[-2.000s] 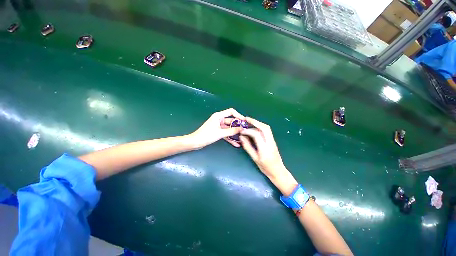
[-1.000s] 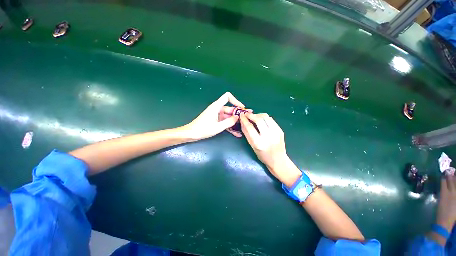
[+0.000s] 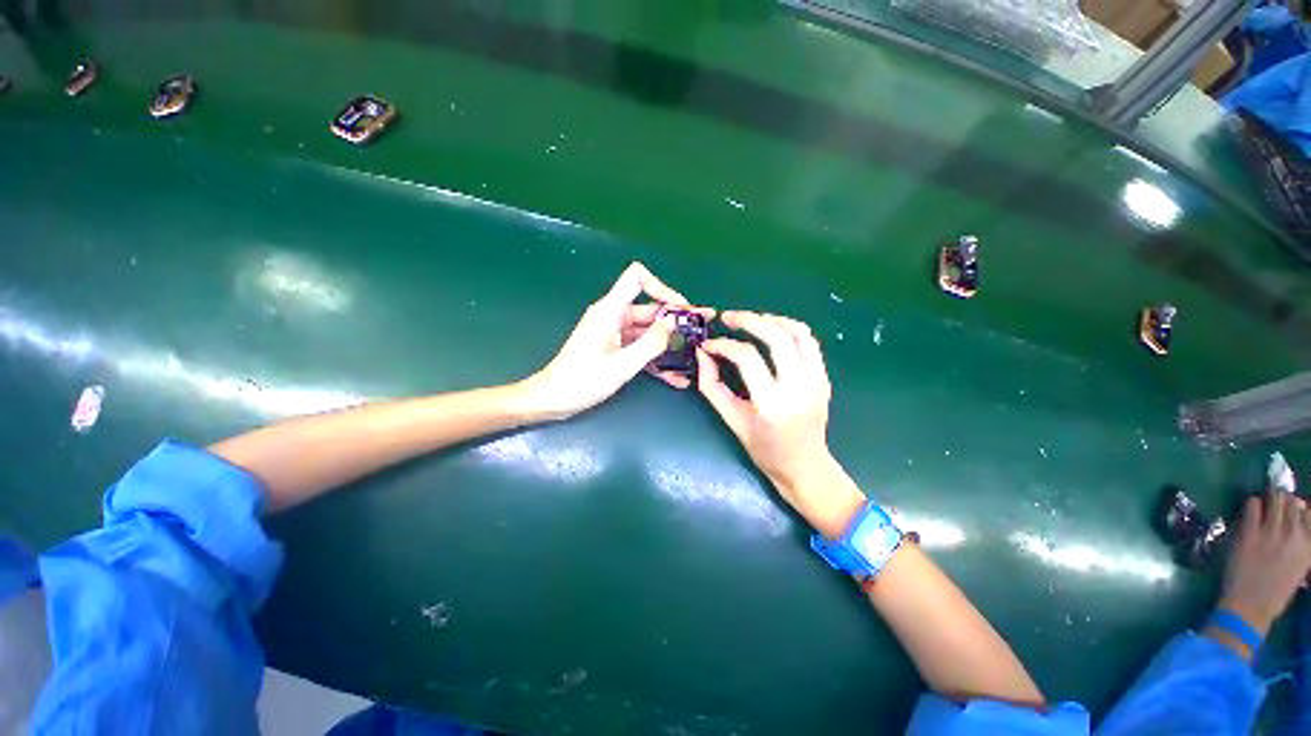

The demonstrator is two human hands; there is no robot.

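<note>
A small watch case assembly [image 3: 680, 341], dark inside with a purplish shine, is held above the green bench surface. My left hand [image 3: 601, 350] grips it between thumb and fingers from the left. My right hand [image 3: 772, 391] is at its right side, with thumb and index finger slightly apart; a fingertip seems to touch the case's right edge. The hand holds nothing else that I can see. The small parts inside the case are too small to tell apart.
Cases with copper rims lie on the belt [image 3: 604, 158], one upper left [image 3: 364, 118], one at right [image 3: 959, 268], others farther out. Dark parts [image 3: 1192, 523] lie at lower right beside another person's hand [image 3: 1265, 558]. A pale scrap [image 3: 88, 407] lies far left. A metal frame [image 3: 1251, 414] stands right.
My right fingers have opened a little from the case, showing more of its inside. The other person's hand has moved inward, towards the dark parts. The right-hand belt cases sit slightly farther left.
</note>
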